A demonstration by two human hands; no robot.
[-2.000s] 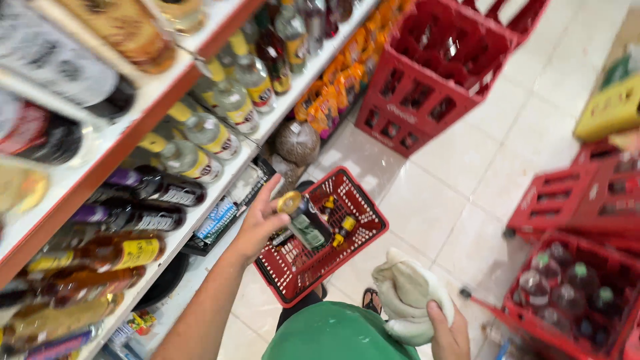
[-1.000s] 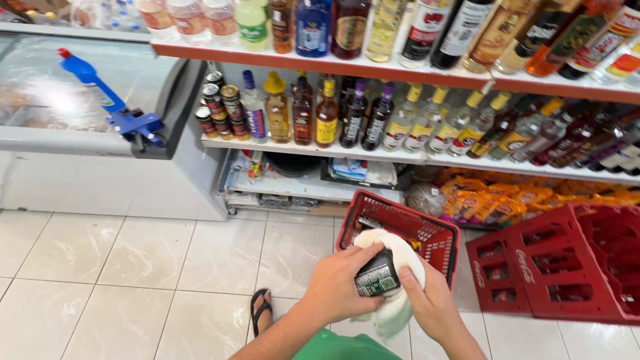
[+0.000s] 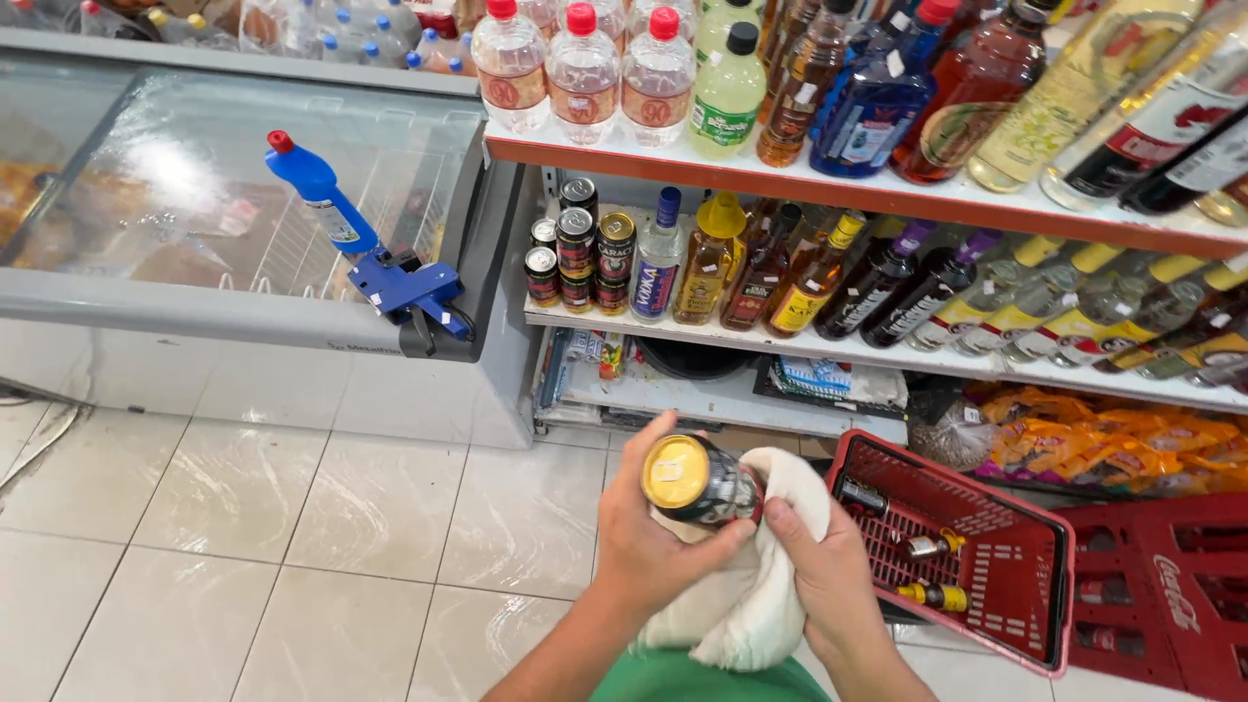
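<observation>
My left hand [image 3: 648, 536] holds a black drink can with a gold lid [image 3: 697, 480], its top tilted toward the upper left. A folded white cloth [image 3: 770, 595] is gripped in my right hand [image 3: 829, 570] and presses against the can's lower end. Just right of my hands is a red plastic shopping basket [image 3: 1014, 546], which holds a dark can [image 3: 864, 497] and small bottles, among them one with a yellow cap and label [image 3: 934, 596]. On the lower shelf, similar black cans [image 3: 615, 249] stand stacked beside a vodka bottle [image 3: 658, 258].
Shelves [image 3: 838, 185] of bottles run across the back. A glass-topped chest freezer [image 3: 244, 317] at left carries a blue bottle [image 3: 327, 200] and a blue plastic device [image 3: 414, 291]. Red crates [image 3: 1170, 595] and orange bags [image 3: 1102, 439] lie at right.
Two seconds ago my left hand held the can over the basket, apart from the cloth; now can and cloth meet. Since one second ago, the can's gold lid has turned into view. The view has swung left.
</observation>
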